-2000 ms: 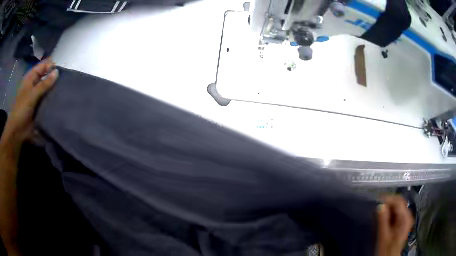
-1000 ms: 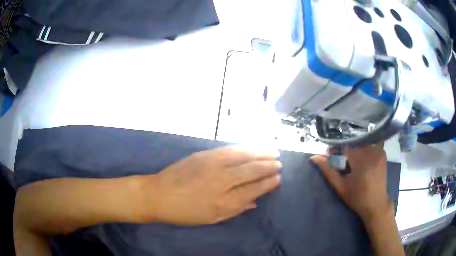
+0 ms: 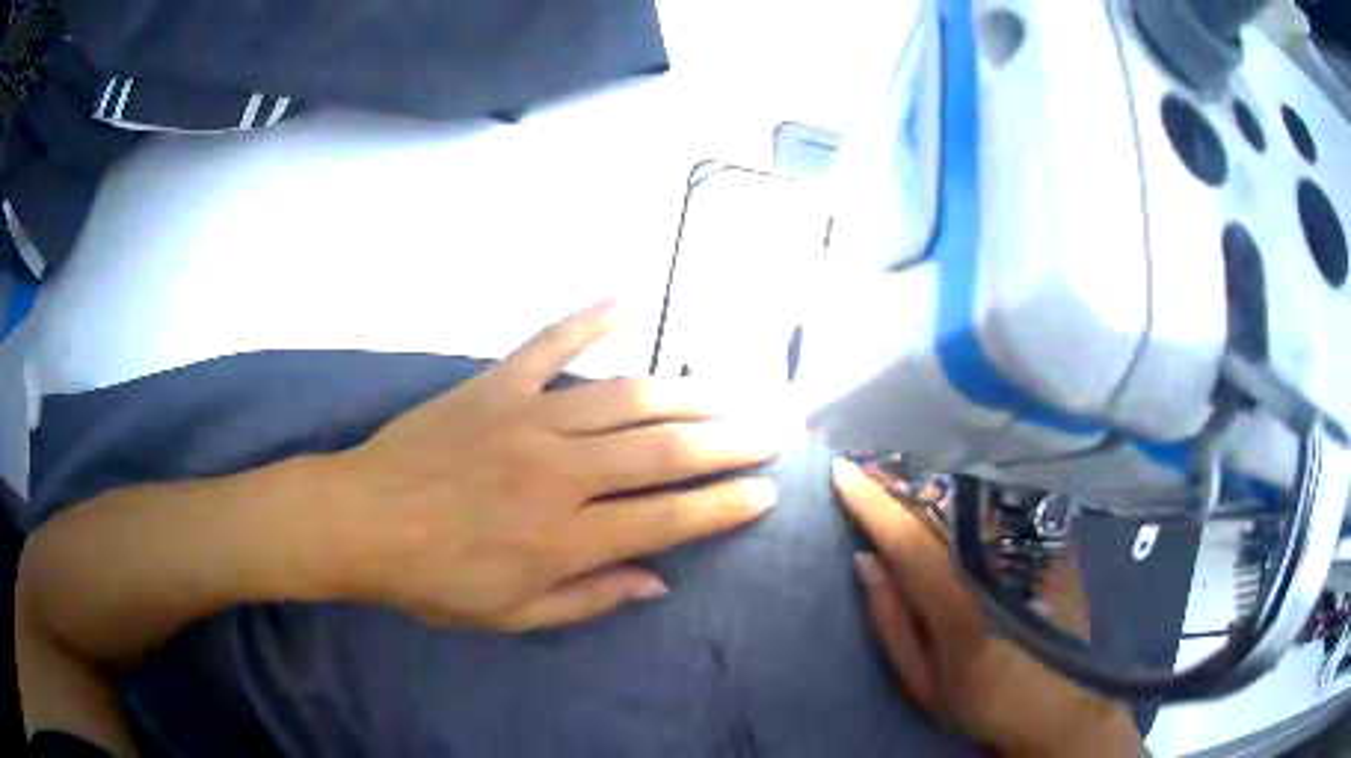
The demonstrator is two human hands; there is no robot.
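A dark grey garment piece (image 3: 741, 637) lies over the table and its near edge, with its far edge running under the machine head. My left hand (image 3: 563, 489) lies flat on the cloth with fingers spread, fingertips at the bright spot left of the head. My right hand (image 3: 963, 637) rests on the cloth just below the head, fingertips near the small metal parts, partly hidden by the silver loop (image 3: 1185, 684). The white and blue sewing machine head (image 3: 1059, 222) hangs over the cloth. The needle is hidden.
A pile of dark grey garment pieces (image 3: 371, 52) with short white stripes lies at the far left. The white table (image 3: 341, 222) shows behind the cloth. The machine bed's outlined plate (image 3: 741, 267) is left of the head. Small dark clutter shows at the right edge.
The cloth, stretched between both hands two seconds ago, now lies at the machine. Since one second ago, the view is closer to the head, and my left hand's fingers have spread.
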